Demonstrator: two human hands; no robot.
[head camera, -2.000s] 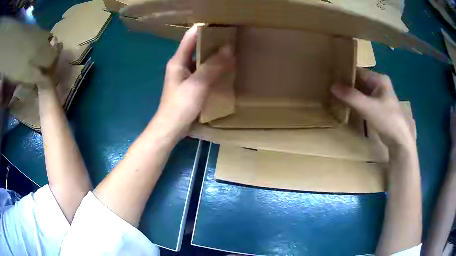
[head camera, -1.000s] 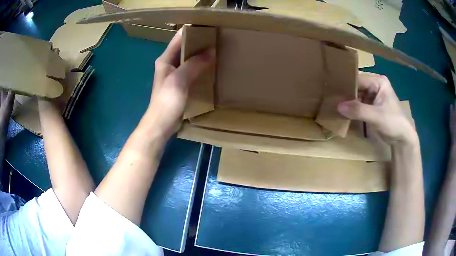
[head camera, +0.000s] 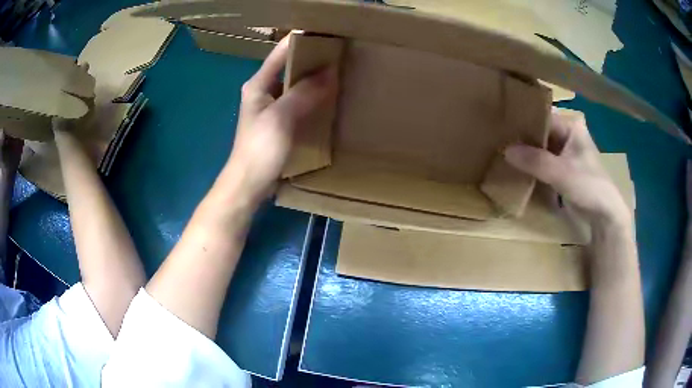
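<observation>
The box being folded (head camera: 417, 114) is a tan cardboard tray with raised walls, held tilted with its inside facing me. Its lid panel (head camera: 364, 23) shows nearly edge-on as a curved strip along the top. My left hand (head camera: 269, 125) grips the left end wall, thumb inside, fingers behind. My right hand (head camera: 573, 163) grips the right end wall, thumb inside near the lower corner. The right end panel (head camera: 523, 121) leans inward, with a corner flap (head camera: 497, 182) beside it. Flat blanks (head camera: 455, 254) lie under the box.
At left, another person's arm (head camera: 95, 220) reaches to a cardboard piece (head camera: 42, 87), beside stacked blanks (head camera: 129, 45). A box (head camera: 231, 43) stands behind the lid. A paler cardboard sheet (head camera: 580, 30) lies upper right. A gap (head camera: 300, 303) divides the green tabletops. Another arm (head camera: 677, 273) shows at the right edge.
The box shifted left, then slightly back right, still in both hands. The right end panel now leans further inward than at first. The neighbour's cardboard piece has turned.
</observation>
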